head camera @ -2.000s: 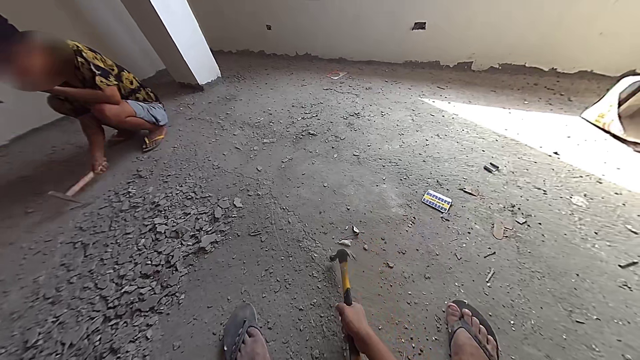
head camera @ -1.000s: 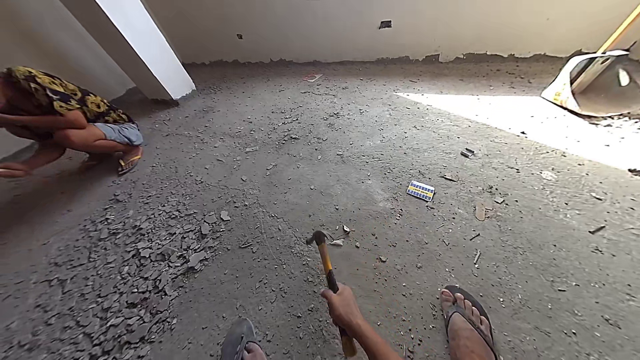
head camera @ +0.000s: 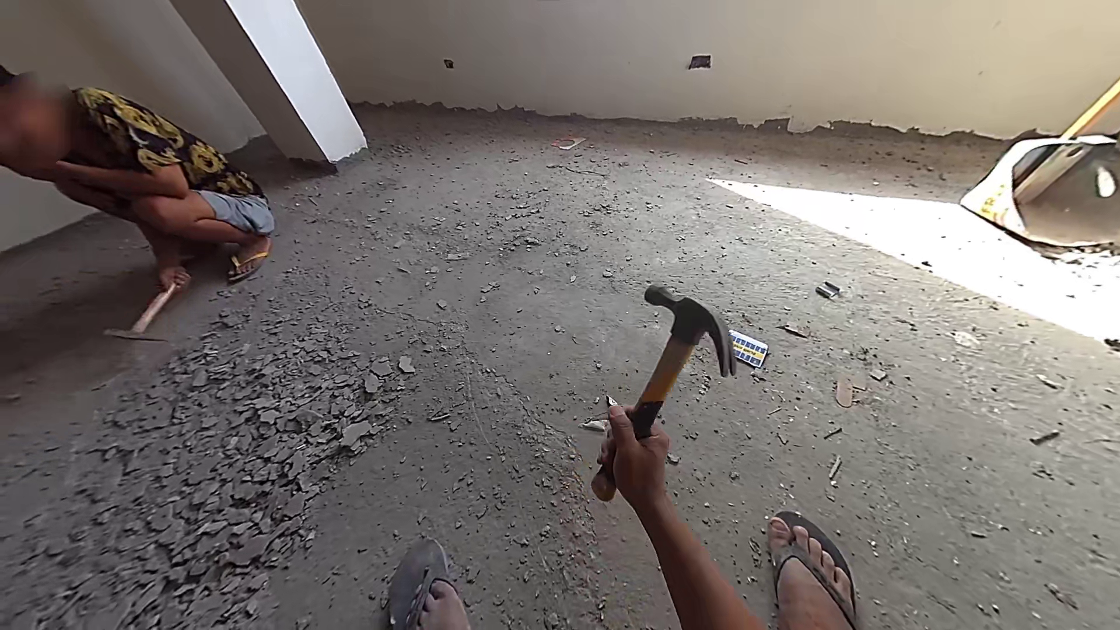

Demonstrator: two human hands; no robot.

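Observation:
My right hand (head camera: 637, 455) grips the handle of a claw hammer (head camera: 691, 324) with a black head and a yellow and black handle. The hammer is raised above the concrete floor (head camera: 525, 350), head up and claw pointing right. Behind the head lies a blue, white and yellow printed card or pack (head camera: 748, 348). My left hand is out of view. Broken mortar chips (head camera: 262, 429) cover the floor at the left.
Another person (head camera: 175, 175) squats at the left, holding a hammer (head camera: 144, 328) to the floor. A white column (head camera: 289, 79) stands behind. At the right is a cut-open container (head camera: 1050, 192) with a wooden handle. My sandalled feet (head camera: 814, 569) stand at the bottom.
My right hand has lifted the hammer from low near the floor, and its head now shows larger. The other person's hammer is again in view at the left.

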